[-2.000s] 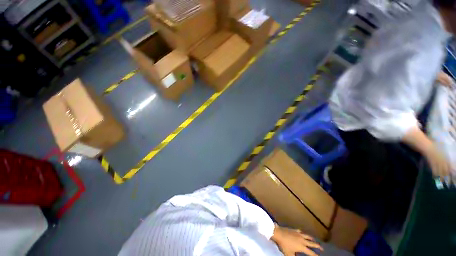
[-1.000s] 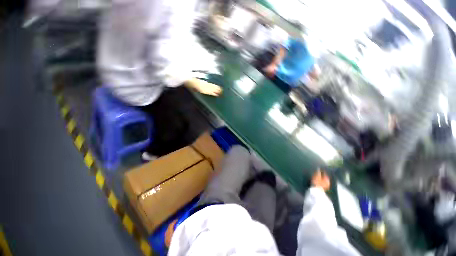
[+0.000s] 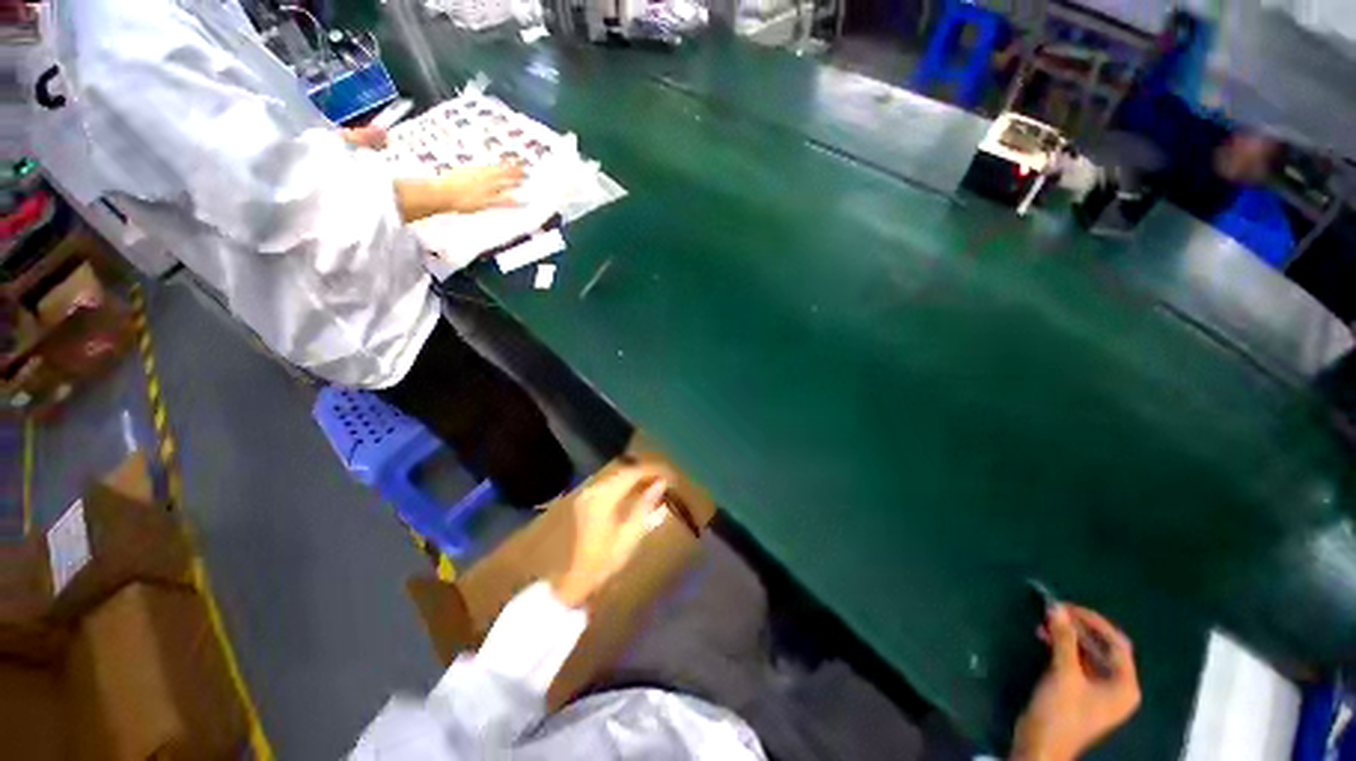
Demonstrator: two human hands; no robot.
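A brown carton (image 3: 602,632) stands beside my lap, below the bench edge. My left hand (image 3: 613,528) is over its top near the dark seam; the fingers are blurred, and whether they grip a flap cannot be told. My right hand (image 3: 1078,677) is low over the green bench mat (image 3: 877,446) at the lower right. Its fingers are closed on a thin dark tool, apparently tweezers (image 3: 1041,595), with the tip pointing up and left.
A neighbour in a white coat (image 3: 275,208) handles a white tray of small dark parts (image 3: 476,141). White slips (image 3: 531,250) lie beside it. A blue stool (image 3: 402,461) and open cartons (image 3: 141,654) are on the floor. A white sheet (image 3: 1242,706) lies right of my right hand.
The view has swung right towards the bench. My left hand has moved from the carton's near lower end to its top by the seam. My right hand is now lower right over the mat.
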